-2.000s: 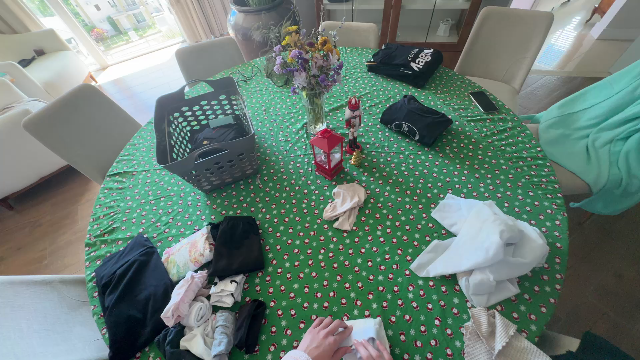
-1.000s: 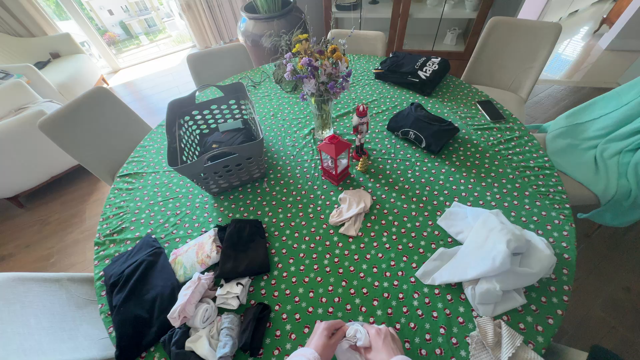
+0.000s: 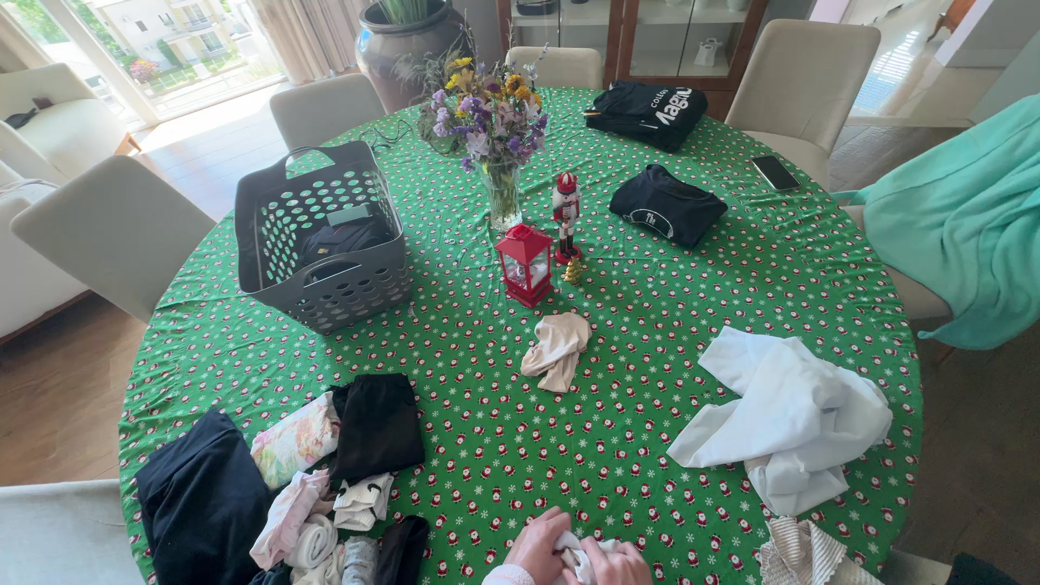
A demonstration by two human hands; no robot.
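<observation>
At the table's near edge, my left hand (image 3: 538,546) and my right hand (image 3: 611,562) both grip a small white cloth item (image 3: 575,552), bunched between the fingers; its shape is partly hidden. To their left lie rolled light socks (image 3: 312,543), a pink cloth (image 3: 289,520), folded black garments (image 3: 379,426), a floral cloth (image 3: 296,437) and a dark folded garment (image 3: 199,504). Beyond my hands is a crumpled beige cloth (image 3: 557,351). On the right rest a loose white garment (image 3: 792,410) and a striped beige knit (image 3: 804,554).
A grey laundry basket (image 3: 349,284) with dark clothes stands back left. Mid-table are a glass vase of flowers (image 3: 502,195), a red lantern (image 3: 525,268) and a nutcracker figure (image 3: 566,213). Folded black shirts (image 3: 668,205) and a phone (image 3: 775,173) lie farther right. Chairs surround the table.
The white item between my hands was flatter two seconds ago and is now bunched up. The other clothes on the table have not moved.
</observation>
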